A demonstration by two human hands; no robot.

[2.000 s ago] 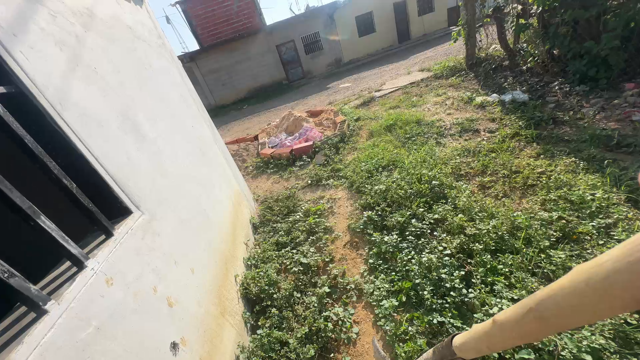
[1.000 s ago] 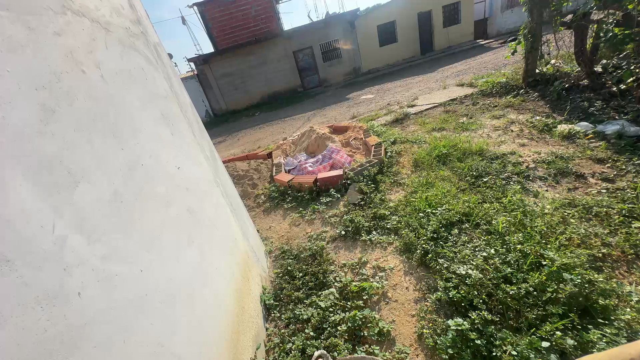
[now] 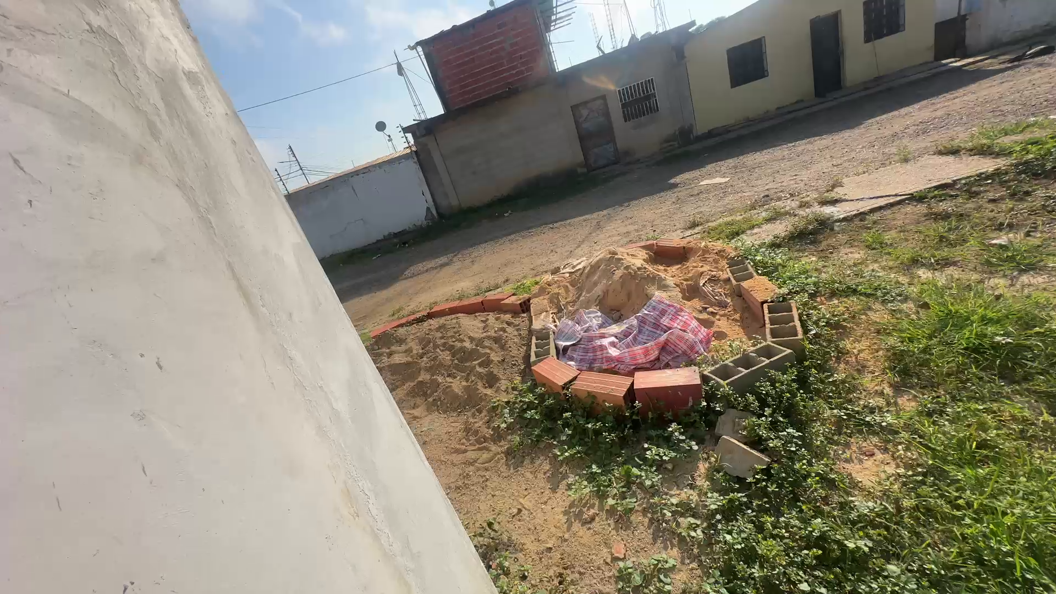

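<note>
Neither my left hand nor my right hand shows in the head view, so what they hold cannot be seen. Ahead, a mound of sand [image 3: 615, 276] lies inside a ring of red clay bricks [image 3: 668, 389] and grey hollow concrete blocks [image 3: 749, 365]. A crumpled red, white and blue plaid sheet [image 3: 639, 338] covers the near part of the mound. To its left spreads a darker patch of sand [image 3: 458, 359], edged at the back by a row of red bricks [image 3: 458, 308].
A plastered wall [image 3: 206, 355] fills the left side. Broken block pieces [image 3: 740, 456] lie among low weeds [image 3: 792, 503] in front of the ring. Beyond runs a dirt road [image 3: 742, 186], with a concrete slab [image 3: 916, 183] at its edge and houses [image 3: 511, 136] behind.
The view has moved nearer to the brick ring and the sand. A pale wooden pole at the lower right two seconds ago is out of view, as is the barred window at the left.
</note>
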